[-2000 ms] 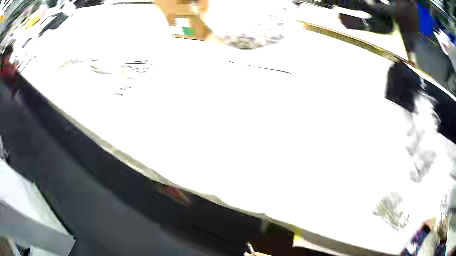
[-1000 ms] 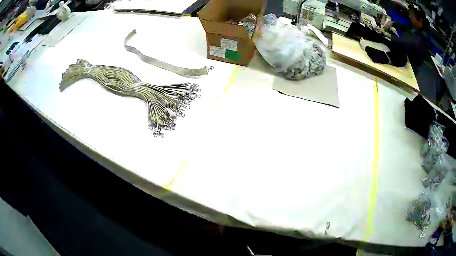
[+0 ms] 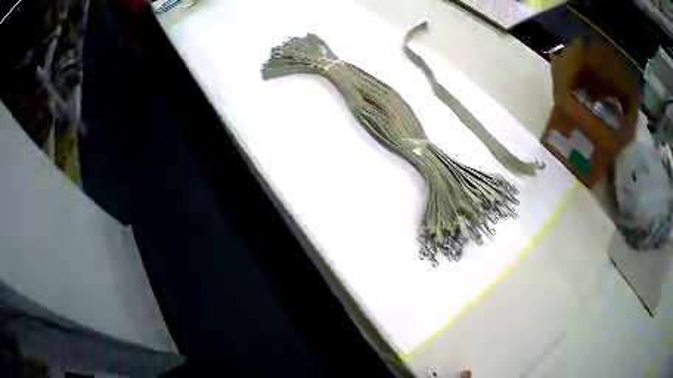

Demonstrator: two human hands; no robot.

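Note:
A beige strap bundle (image 3: 391, 122) lies on the white table, tied near both ends, with metal ends fanned out at its lower right. A single beige strap (image 3: 472, 122) lies beside it, slightly curved, with a metal end. Nothing touches either. At the bottom edge is a tiny skin-coloured spot (image 3: 465, 374), perhaps a fingertip of my right hand; what it holds cannot be told. My left hand is not in view.
An open cardboard box (image 3: 590, 125) with a green label stands at the right, beside a clear plastic bag (image 3: 643, 196) and a grey sheet (image 3: 640, 269). A yellow line (image 3: 491, 289) crosses the white table (image 3: 354, 229). Left are a dark aisle and another pale surface (image 3: 66, 244).
The view has swung left and turned along the table, so the strap bundle sits more centrally and the box and bag are at the right edge. The straps lie as before.

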